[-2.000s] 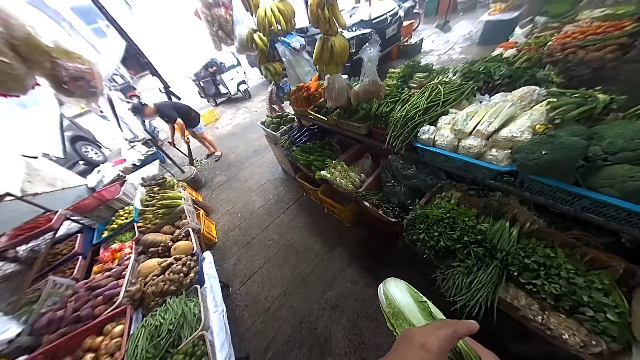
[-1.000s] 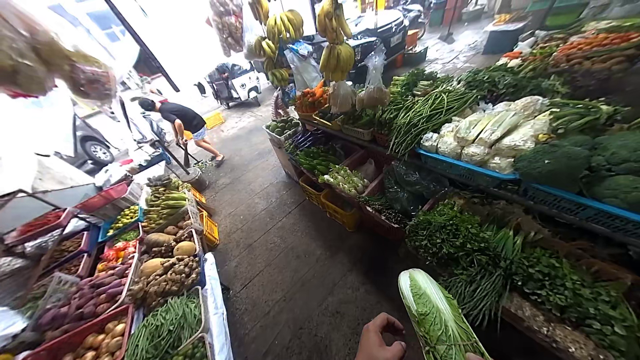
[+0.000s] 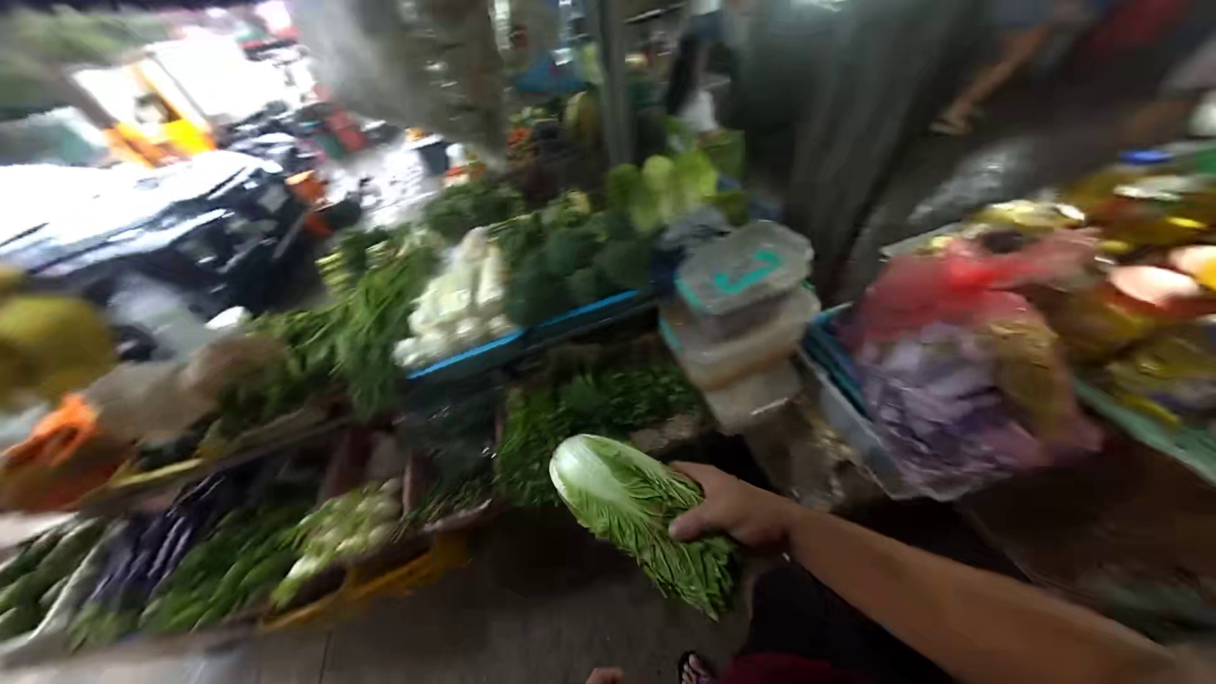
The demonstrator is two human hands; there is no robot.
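My right hand [image 3: 731, 508] reaches in from the lower right and grips a napa cabbage [image 3: 636, 518] around its leafy part. The pale base of the cabbage points to the upper left, its green leaf tips to the lower right. Behind it lie bunches of leafy greens [image 3: 589, 404] on the stall. My left hand cannot be made out; a small bit of skin at the bottom edge could be a foot or a hand.
Stacked plastic tubs [image 3: 741, 304] stand beyond my hand. Right of them, a crate [image 3: 855, 432] holds bagged purple produce [image 3: 959, 399]. A blue-rimmed tray [image 3: 465, 359] bears wrapped white vegetables. Eggplants [image 3: 166, 532] and a yellow crate [image 3: 408, 579] sit lower left.
The view has swung far to the right. A hand with spread fingers beside the cabbage one second ago is no longer plainly seen; my right hand now shows wrapped around the cabbage.
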